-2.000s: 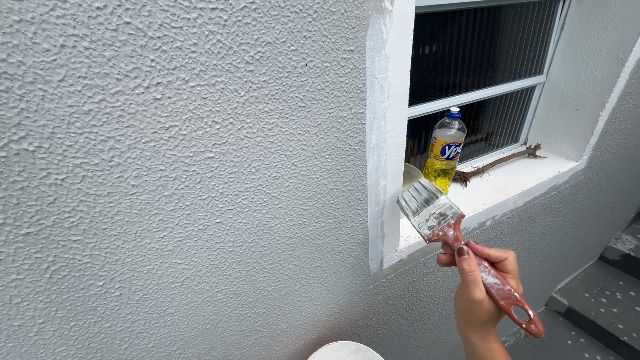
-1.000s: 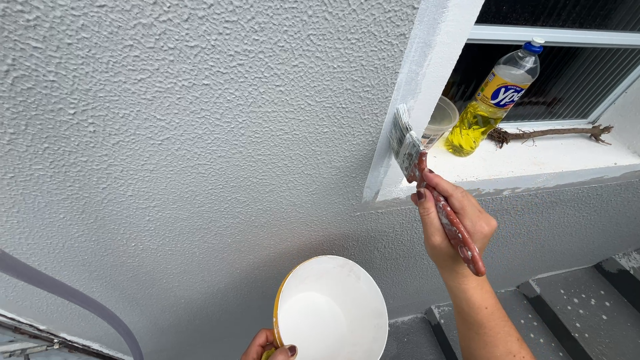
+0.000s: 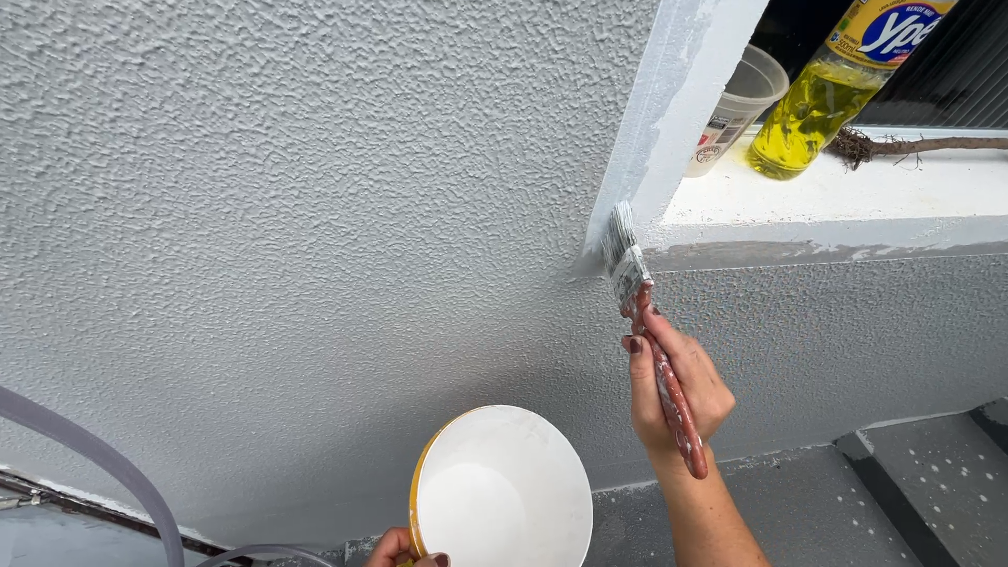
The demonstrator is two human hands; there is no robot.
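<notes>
My right hand grips the red, paint-spattered handle of a paintbrush. Its bristles touch the lower left corner of the white-painted window surround, where it meets the rough grey wall. At the bottom, my left hand, only partly in view, holds the rim of a round container with a white inside and a yellow outer edge. On the window sill stand a clear plastic cup and an Ypê bottle of yellow liquid.
A dry rooted stick lies on the sill beside the bottle. Grey steps with white specks run along the wall's foot at lower right. A translucent hose curves at lower left, near a dark metal edge.
The brush in my right hand has moved down the window surround to its lower corner. My left hand, out of view two seconds ago, now shows on the container. The view has moved closer.
</notes>
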